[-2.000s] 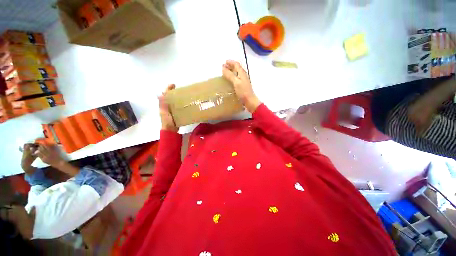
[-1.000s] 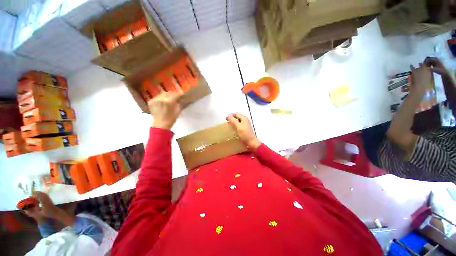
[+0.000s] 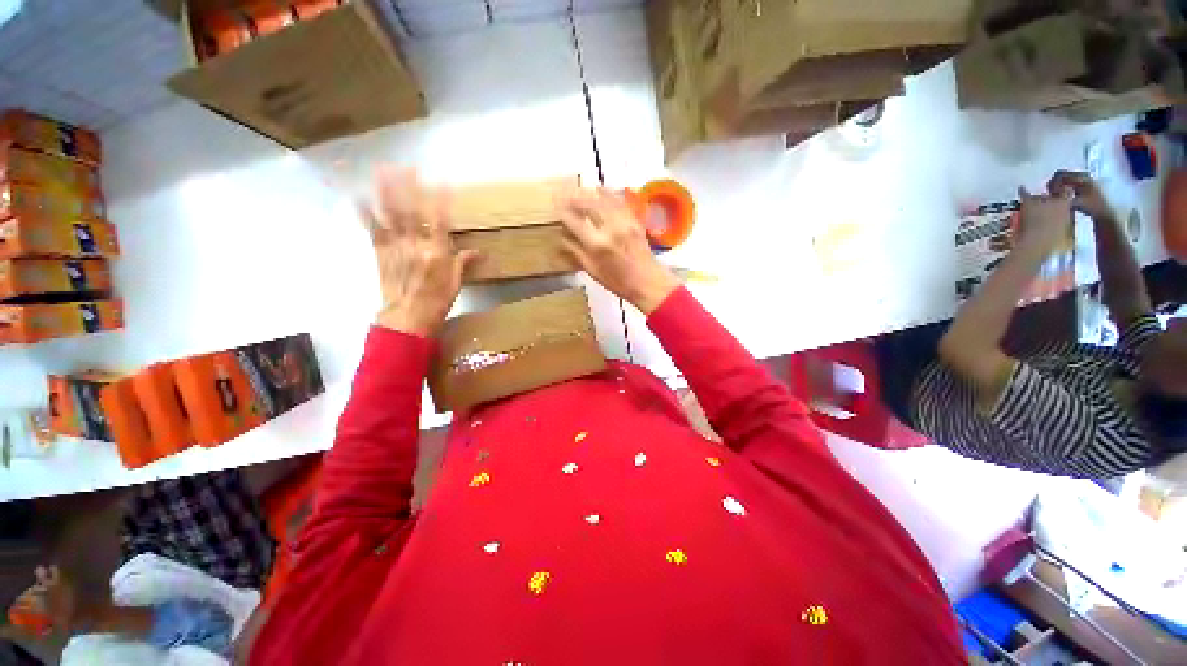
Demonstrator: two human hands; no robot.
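Observation:
A brown carton (image 3: 514,224) lies on the white table (image 3: 313,208) in front of me, its two top flaps folded to a seam. My left hand (image 3: 419,260), slightly blurred, is on its left end with fingers spread. My right hand (image 3: 609,245) is on its right end, fingers bent over the edge. A second brown carton (image 3: 521,349) with shiny clear tape along its seam lies nearer, against my red top. An orange and blue tape dispenser (image 3: 667,212) stands just right of my right hand, partly hidden.
An open carton (image 3: 306,85) of orange boxes stands at the far left. Orange boxes are stacked (image 3: 55,234) and in a row (image 3: 195,401) at left. Large cartons (image 3: 807,59) line the far side. A person in stripes (image 3: 1041,390) works at right, near a red stool (image 3: 853,397).
My left hand has come back from the far left, and the carton that was open there now lies closed between both hands. My right hand has left the taped carton.

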